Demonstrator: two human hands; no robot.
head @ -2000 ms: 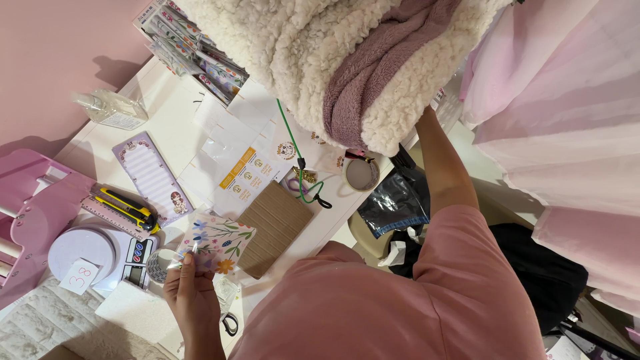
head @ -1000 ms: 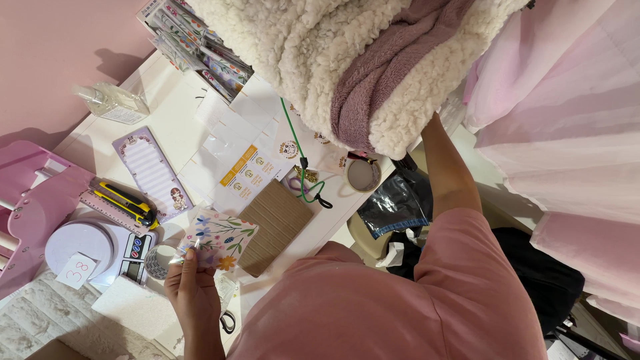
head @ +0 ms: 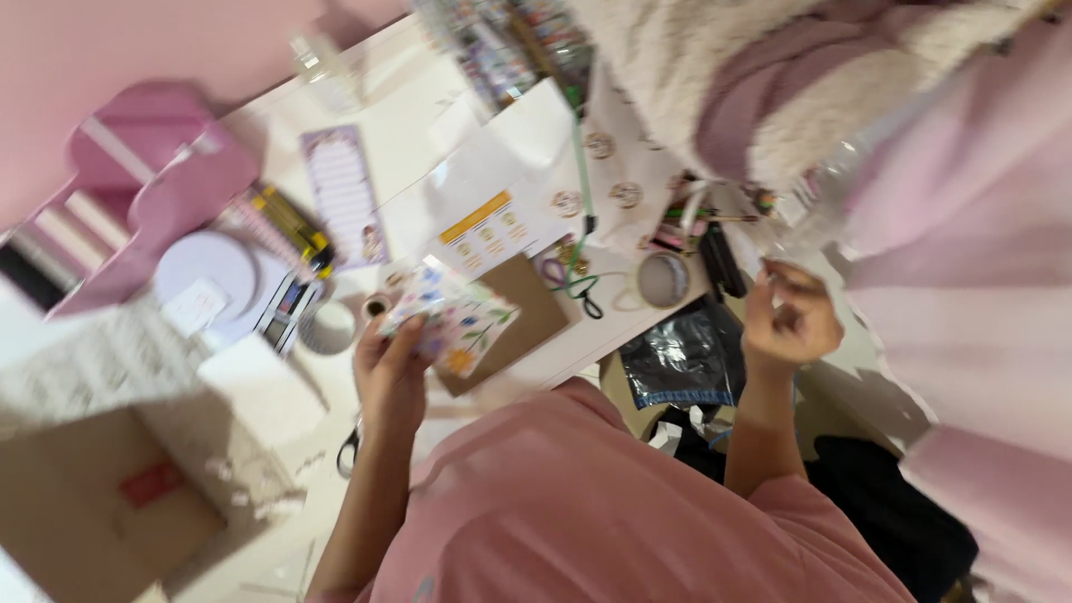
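My left hand [head: 394,368] grips the left corner of a floral-printed packet [head: 461,318] in clear plastic, over the white desk. Beneath and beside the packet lies a brown cardboard piece [head: 523,314]. My right hand [head: 791,318] is raised at the right, past the desk's edge, fingers curled with thumb and forefinger close together; blur hides whether a small thing is between them. Nearest to it are a black object [head: 722,260] and a roll of tape [head: 663,280]. A white sheet with an orange band [head: 477,219] lies behind the packet.
A digital scale [head: 209,276], yellow utility knife [head: 293,230], purple notepad [head: 347,197] and pink organizer [head: 159,184] stand at the left. A cardboard box [head: 92,511] is at lower left. Fleece blanket [head: 804,92] overhangs the back right. A black plastic bag [head: 682,356] hangs below the desk edge.
My right hand, hidden behind the fleece blanket before, has come out into view at the right. My left hand still holds the floral packet. The view has shifted, showing the cardboard box.
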